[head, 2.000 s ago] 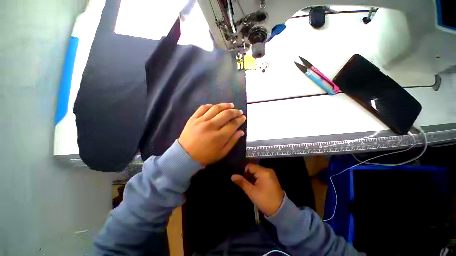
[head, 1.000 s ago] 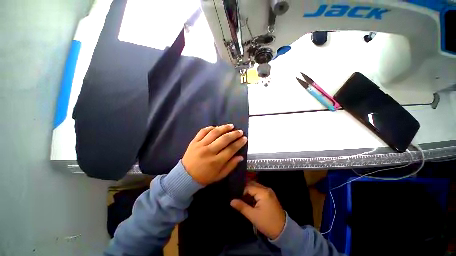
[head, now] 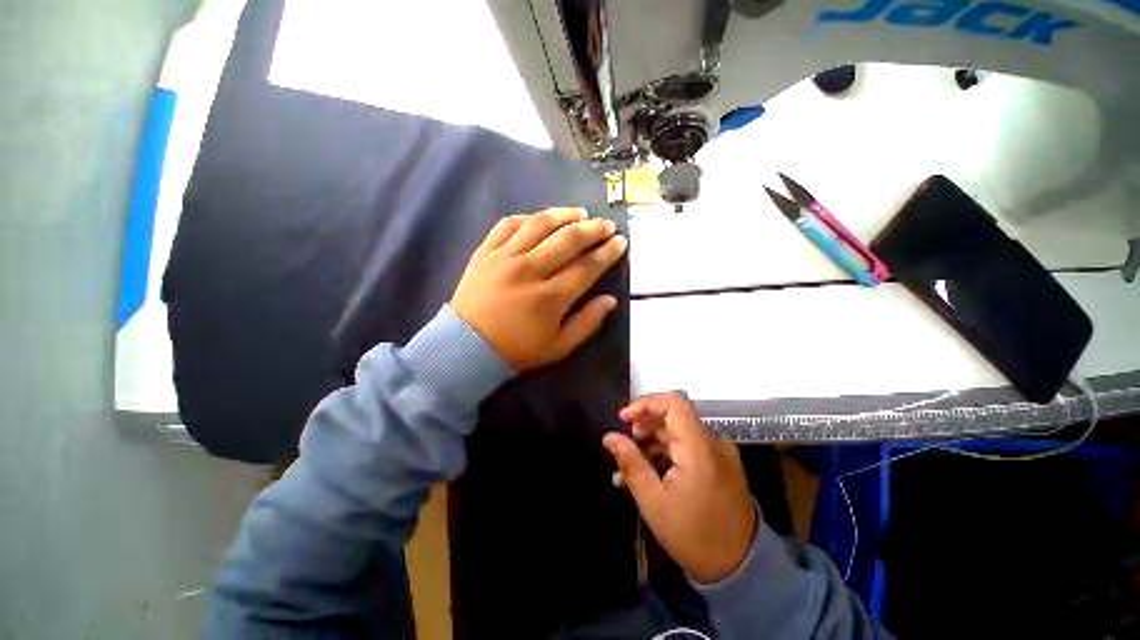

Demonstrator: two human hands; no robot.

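A dark cloth panel (head: 413, 238) lies on the machine table, its straight right edge running under the presser foot (head: 614, 188) and down over the table's front edge. My left hand (head: 538, 288) lies flat on the panel just below the presser foot, pressing it down, fingers close to its right edge. My right hand (head: 681, 481) is at the same edge lower down, in front of the table, with thumb and fingertips pinching the cloth. The fabric under its fingertips is partly hidden.
The white sewing machine (head: 800, 50) stands above the cloth. Snips (head: 831, 238) with pink and light-blue handles and a black smartphone (head: 988, 288) with a white cord lie to the right. A measuring scale (head: 813, 428) runs along the front edge. A blue-edged container (head: 881, 500) is below right.
My left hand has moved up, closer to the presser foot. The cloth has shifted upward, and the gap and raised fold between the left-hand pieces no longer show. The view has shifted somewhat.
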